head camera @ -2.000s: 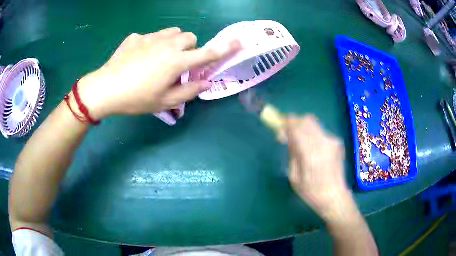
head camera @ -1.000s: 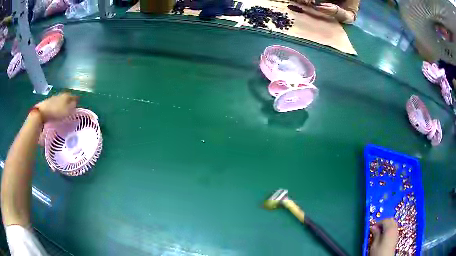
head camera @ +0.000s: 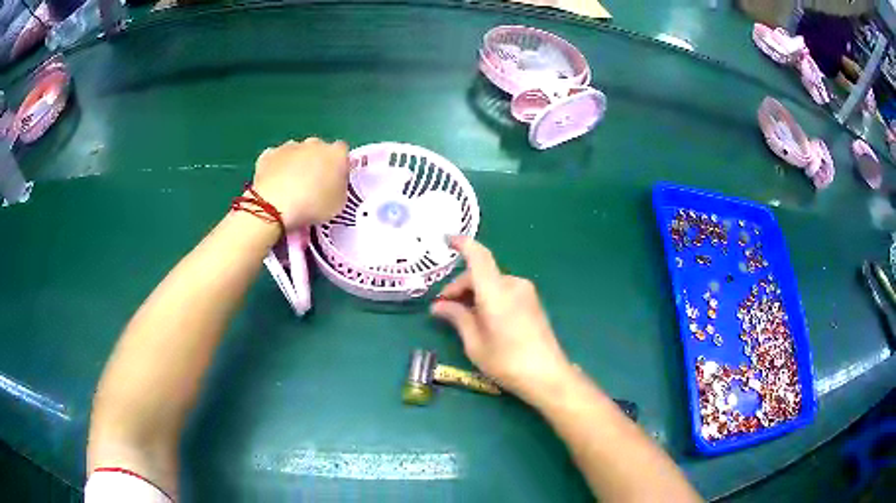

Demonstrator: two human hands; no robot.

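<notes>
A pink clip fan [head camera: 393,213] is tilted in front of me, its slotted cage facing up and its clip foot at the left. My left hand [head camera: 305,182] grips it at the cage's upper left edge. My right hand [head camera: 506,319] is at the cage's lower right rim, thumb and forefinger apart. A small reddish bit shows near the thumb; whether it is held I cannot tell. The mallet [head camera: 422,377] lies on the green bench, its handle partly under my right forearm. The blue tray [head camera: 660,221] of small copper-red and whitish pieces is at the right.
Another pink clip fan [head camera: 535,64] stands at the upper middle of the bench. More pink fans [head camera: 786,133] lie at the upper right, and one [head camera: 41,98] is at the upper left. Part of a tool [head camera: 879,287] shows at the right edge.
My left hand has brought the fan from the far left to the middle. My right hand has moved from the tray to the fan's rim. The view has shifted.
</notes>
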